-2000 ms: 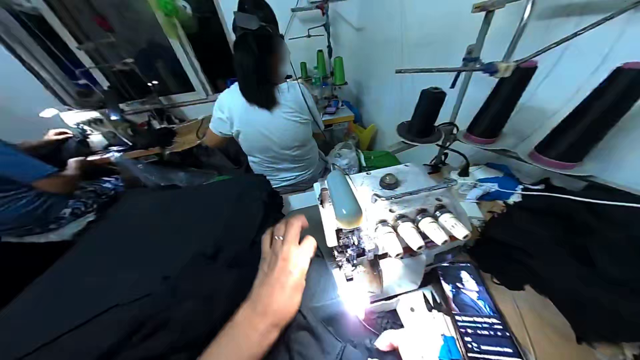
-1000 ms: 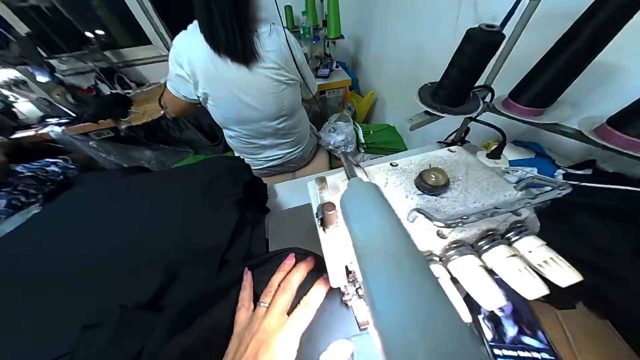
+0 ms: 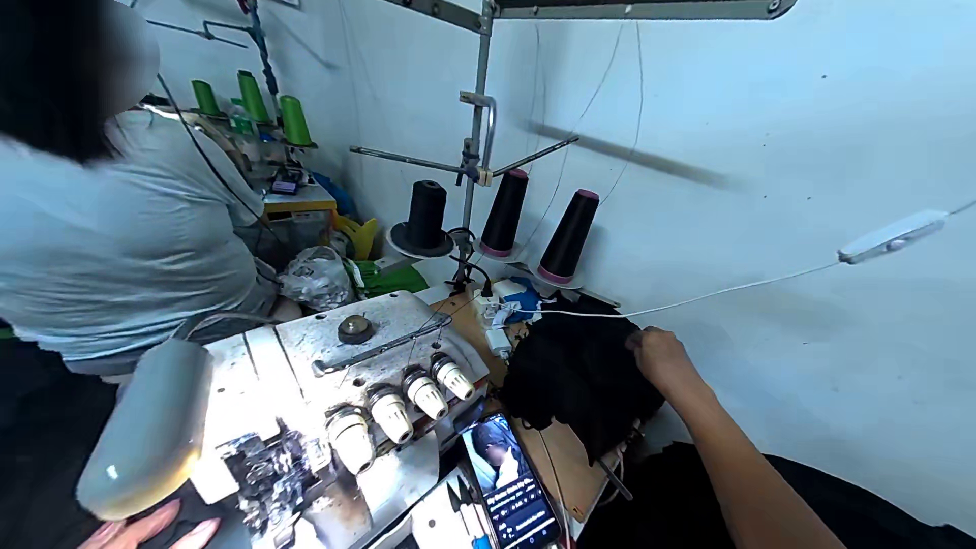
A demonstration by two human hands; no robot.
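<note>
At the lower left edge, the fingertips of my left hand [image 3: 152, 528] rest by dark cloth beneath a grey sewing lamp [image 3: 149, 431]; most of that hand is out of frame. An overlock sewing machine [image 3: 305, 366] with several white tension dials [image 3: 390, 412] stands to its right. My right hand [image 3: 662, 354] reaches out to the right of the machine and pinches the edge of a bunched pile of black fabric [image 3: 583, 374] lying on the wooden table. Exposed metal parts [image 3: 282, 480] of the machine shine under the lamp.
A lit phone [image 3: 509, 480] leans by the machine front. Black thread cones [image 3: 560, 240] stand on a thread stand behind. A white cord with an inline switch [image 3: 892, 238] crosses the wall side. Another person [image 3: 145, 236] sits at the left, near green thread cones [image 3: 293, 122]. More black cloth [image 3: 732, 503] lies lower right.
The view has swung to the right. My right hand now grips the black fabric pile at the right. My left hand, seen on the dark cloth a second ago, shows only its fingertips.
</note>
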